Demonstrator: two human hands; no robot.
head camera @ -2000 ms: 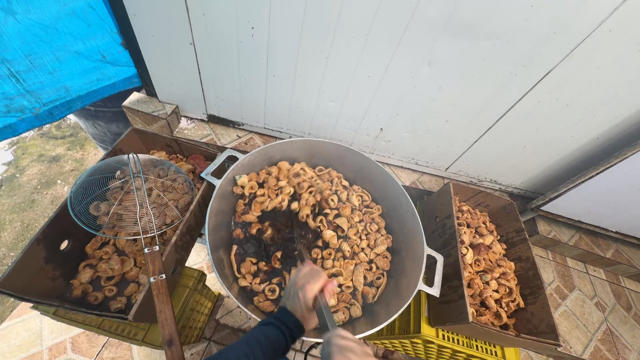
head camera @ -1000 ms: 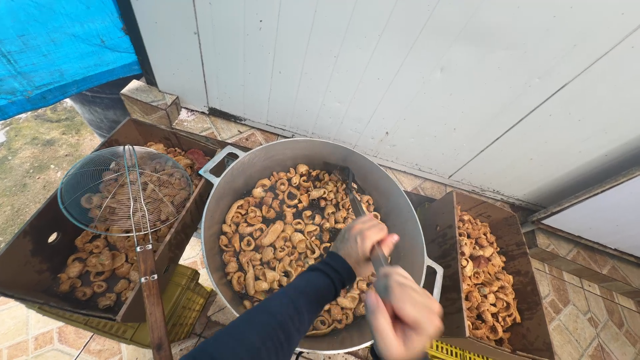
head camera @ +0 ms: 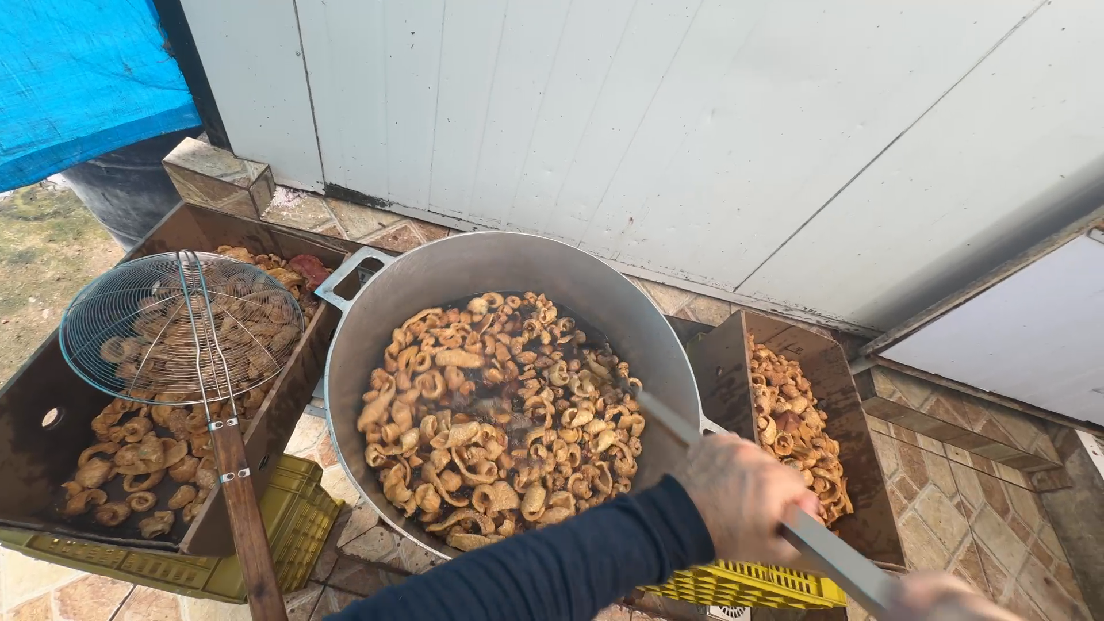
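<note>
A large round metal pot (head camera: 504,246) holds curled, golden-brown fried pieces (head camera: 509,423) in dark liquid. My left hand (head camera: 742,496), in a dark blue sleeve, grips the metal handle of a long stirring tool (head camera: 832,548) beyond the pot's front right rim. My right hand (head camera: 944,597), blurred and partly cut off at the lower right, is closed round the handle farther back. The handle slants into the pot's right side, and the tool's end is hidden among the pieces. A wire skimmer (head camera: 185,328) with a wooden handle lies across the left box, away from both hands.
An open brown box (head camera: 297,414) with fried pieces sits on a yellow crate (head camera: 297,517) at the left. Another box (head camera: 862,470) of pieces stands right of the pot, over a yellow crate (head camera: 750,586). Pale wall panels (head camera: 552,112) rise behind. Stone-patterned tiles (head camera: 949,517) cover the floor.
My hands have moved rightward from the pot's front edge, both with the stirring tool. Its lower end was left of the pot's middle, then near the back right, and is now at the right side.
</note>
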